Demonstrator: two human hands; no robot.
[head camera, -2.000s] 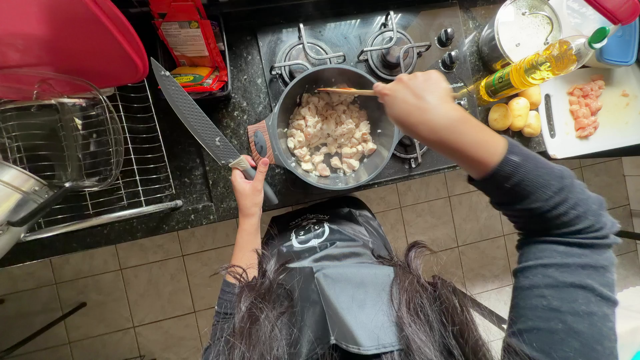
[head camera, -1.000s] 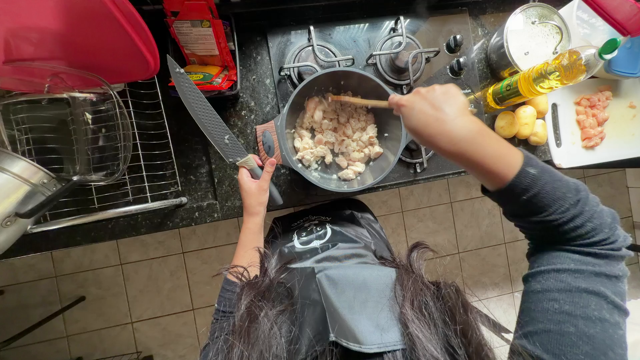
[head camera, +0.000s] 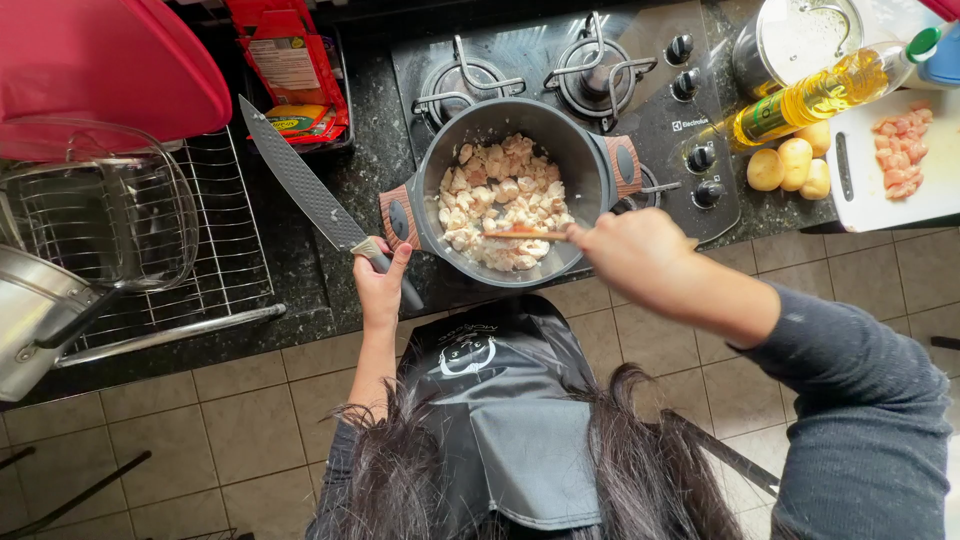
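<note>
My left hand (head camera: 382, 281) grips the grey handle of a large kitchen knife (head camera: 304, 180), its dark dimpled blade pointing up and left. The fingers of that hand also touch the wood-patterned left handle (head camera: 397, 217) of a grey cooking pot (head camera: 510, 196). Diced, pale cooked chicken (head camera: 499, 191) covers much of the pot's bottom. My right hand (head camera: 637, 251) is closed around a wooden spoon or spatula (head camera: 521, 235), whose far end lies among the pieces in the lower middle of the pot.
Behind the pot are two gas burners (head camera: 596, 75). At right are an oil bottle (head camera: 821, 94), a lidded metal pot (head camera: 799, 41), potatoes (head camera: 793, 161) and a white cutting board (head camera: 859, 206) with raw diced meat (head camera: 900, 154). At left stand a wire dish rack (head camera: 217, 225) and red packets (head camera: 292, 75).
My right hand has moved the wooden utensil from the back of the pot toward its front. My left hand keeps hold of the knife by the pot handle.
</note>
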